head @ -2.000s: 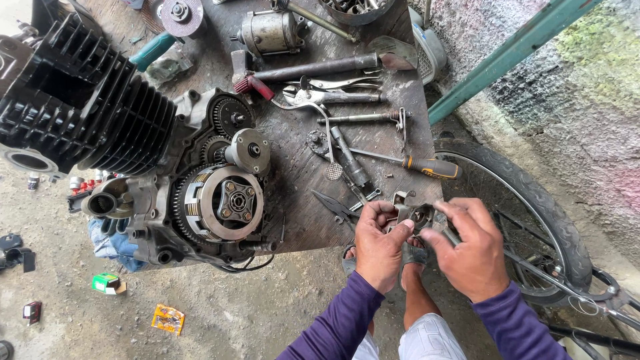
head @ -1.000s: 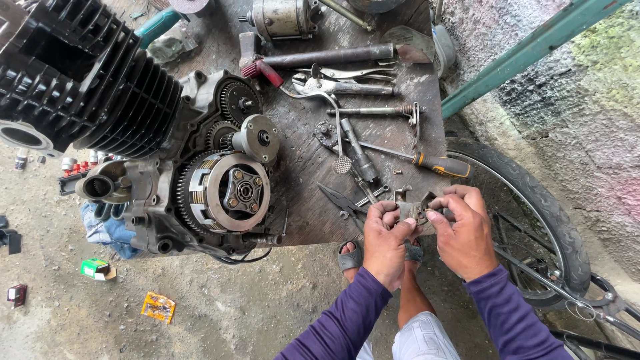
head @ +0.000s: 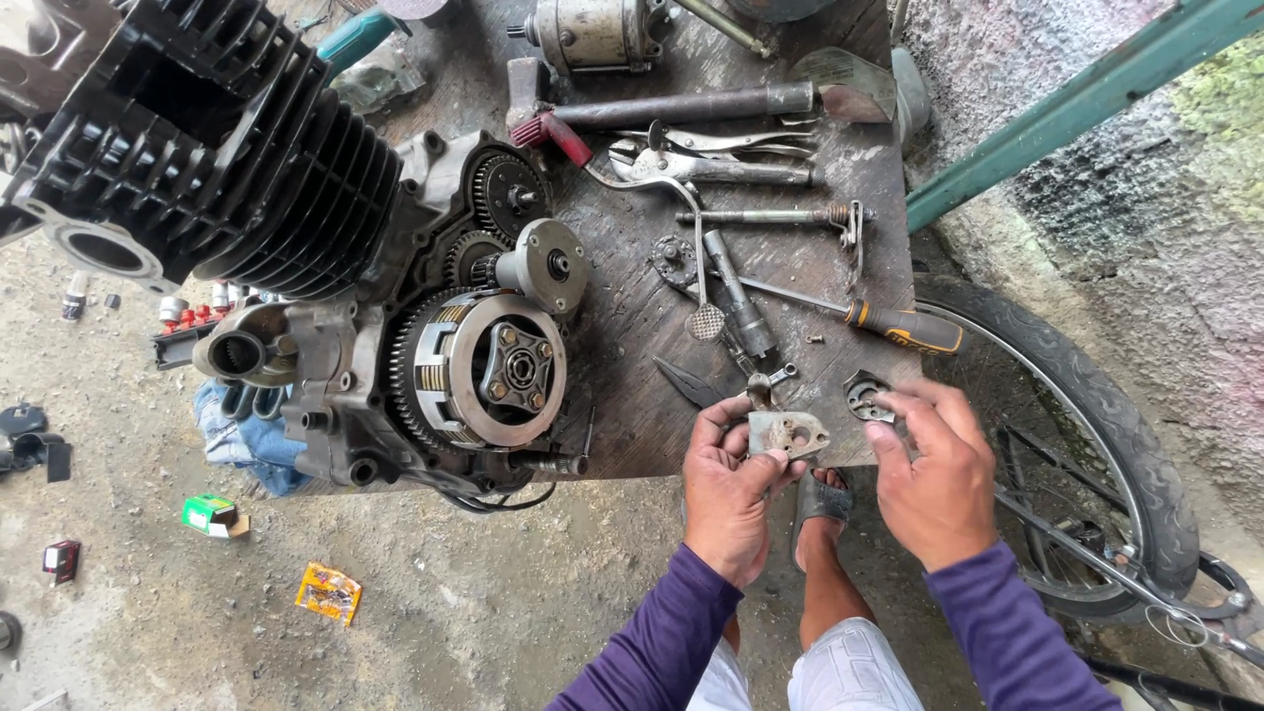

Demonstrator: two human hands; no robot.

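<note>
My left hand [head: 736, 484] grips a flat metal bracket plate [head: 788, 434] with holes, just off the front edge of the wooden bench. To its right, my right hand [head: 933, 464] pinches a small dark metal part [head: 869, 395] with a round opening, over the bench corner. The two pieces are apart. A screwdriver [head: 904, 326] with a black and orange handle lies above my right hand. Beside my left hand are black pointed tool tips [head: 686, 383] and a small wrench [head: 783, 374]. A little screw [head: 815, 339] lies on the wood.
A motorcycle engine [head: 346, 346] with exposed clutch [head: 513, 370] and gears fills the left side. Farther back lie a hammer [head: 681, 106], locking pliers [head: 721, 168], a kick or shift lever [head: 691, 212] and a starter motor [head: 595, 35]. A bicycle wheel [head: 1136, 444] stands at right.
My hands were close together at the parts in both earlier frames. Now my right hand is apart from my left, with the small dark part in its fingers.
</note>
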